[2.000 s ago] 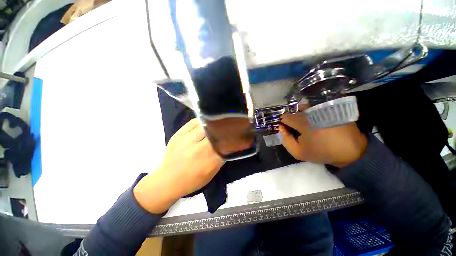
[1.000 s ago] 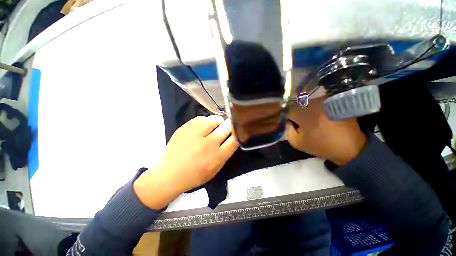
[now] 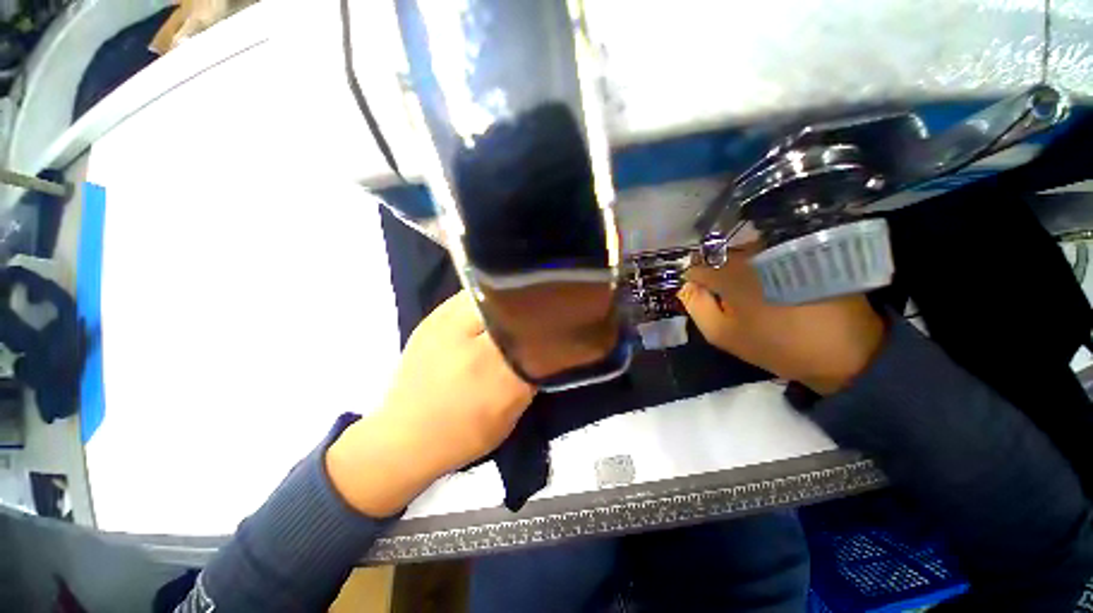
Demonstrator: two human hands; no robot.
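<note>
Black fabric (image 3: 599,401) lies on the white table under the machine head, with a narrow end hanging toward the front edge. My left hand (image 3: 450,389) rests on the fabric, its fingertips hidden behind the shiny chrome guard (image 3: 533,204). My right hand (image 3: 785,317) is on the fabric right of the small metal parts (image 3: 657,285) near the needle area, fingers bent and partly hidden by the ridged tension dial (image 3: 825,261). The needle tip is hidden. Whether either hand pinches the cloth cannot be made out.
The white machine head (image 3: 815,60) spans the top. A measuring strip (image 3: 623,509) runs along the front table edge. A blue perforated basket (image 3: 881,563) is low right. A dark heap (image 3: 42,341) lies far left beside the blue strip (image 3: 91,311). More black cloth (image 3: 989,281) is at right.
Compared with one second ago, the view has shifted, so the guard appears farther left and the metal parts show again. Both hands remain in nearly the same places on the fabric.
</note>
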